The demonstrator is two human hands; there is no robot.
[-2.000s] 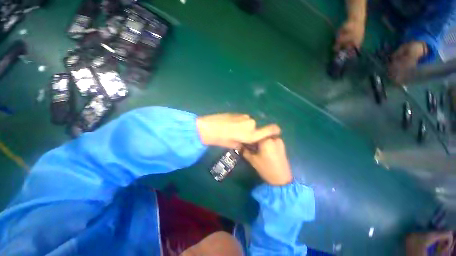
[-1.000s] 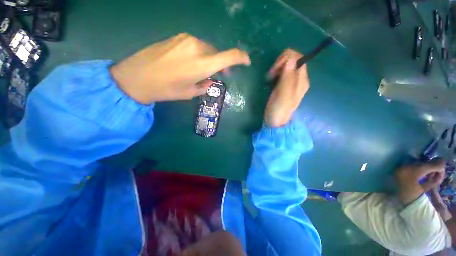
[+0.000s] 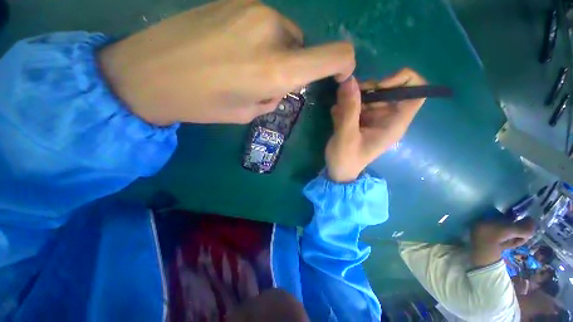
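An open black phone unit lies tilted on the dark-green bench mat, its blue-silver board facing up at the lower end. My left hand is over its upper left side, the lower fingers at the phone's edge and the index finger stretched right. My right hand holds black tweezers to the right of the phone. The right thumb tip meets or nearly meets the left index fingertip. Whether a small part is between them cannot be told. The phone's top end is partly hidden by my left hand.
The green bench mat spreads under the work. Several dark handsets lie on the far surface at upper right. A grey metal rail is at the right. Another person's arm in a pale sleeve is at lower right. Small whitish scraps lie nearby.
My left hand has moved right and up, with its index finger now meeting or near the right thumb. The tweezers have swung from slanting to nearly level. The handset pile has left the view.
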